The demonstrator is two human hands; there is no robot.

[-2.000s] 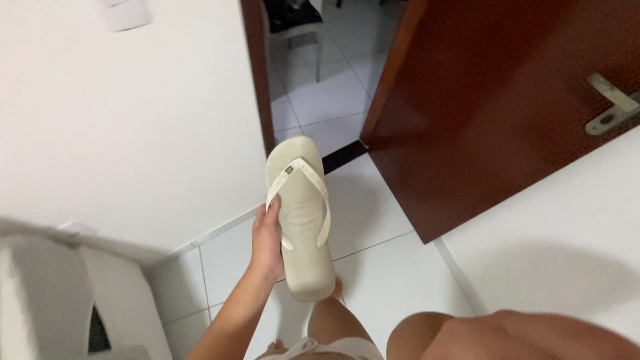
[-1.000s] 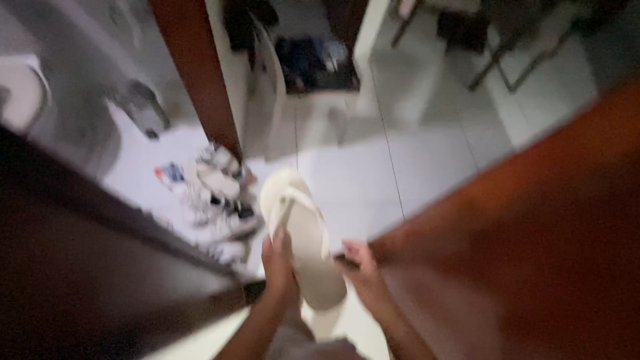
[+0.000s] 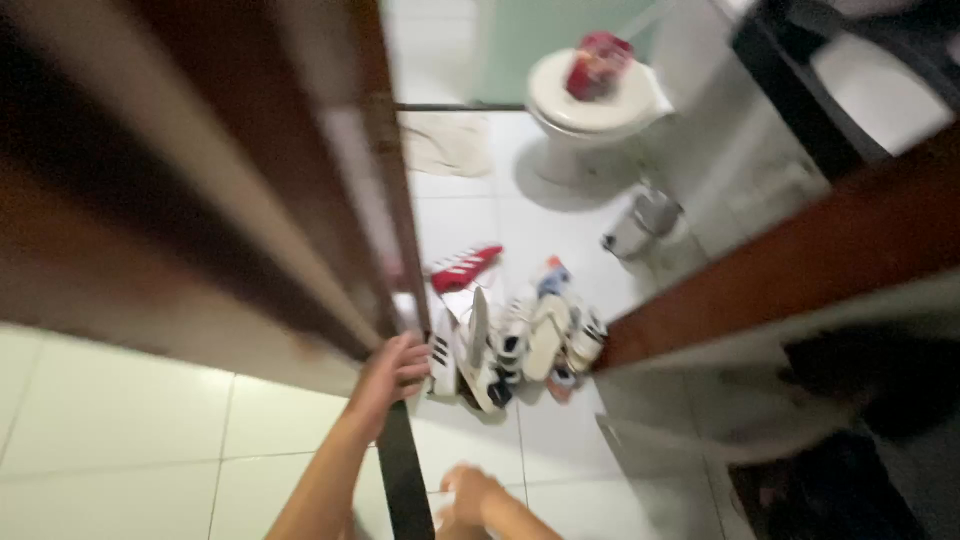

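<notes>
My left hand (image 3: 391,381) is at the edge of the brown door (image 3: 330,300), its fingers spread and holding nothing. Lower in the view is my right hand (image 3: 474,496), blurred, its fingers partly bent; whether it holds anything is not clear. Beyond both hands, a pile of shoes lies on the white tile floor. In it are a pale flip-flop (image 3: 547,337), a white sneaker with black stripes (image 3: 442,360), a red sneaker with white stripes (image 3: 466,268) and several other white shoes.
A white toilet (image 3: 592,105) with a red package (image 3: 598,66) on its lid stands at the back. Near it are a small metal bin (image 3: 643,222) and a pale floor mat (image 3: 448,144). A brown door frame (image 3: 780,247) crosses at right; a chair leg (image 3: 675,442) is below.
The flip-flop held in my left hand earlier is out of that hand, and a pale flip-flop lies on the shoe pile. The view has swung toward the bathroom.
</notes>
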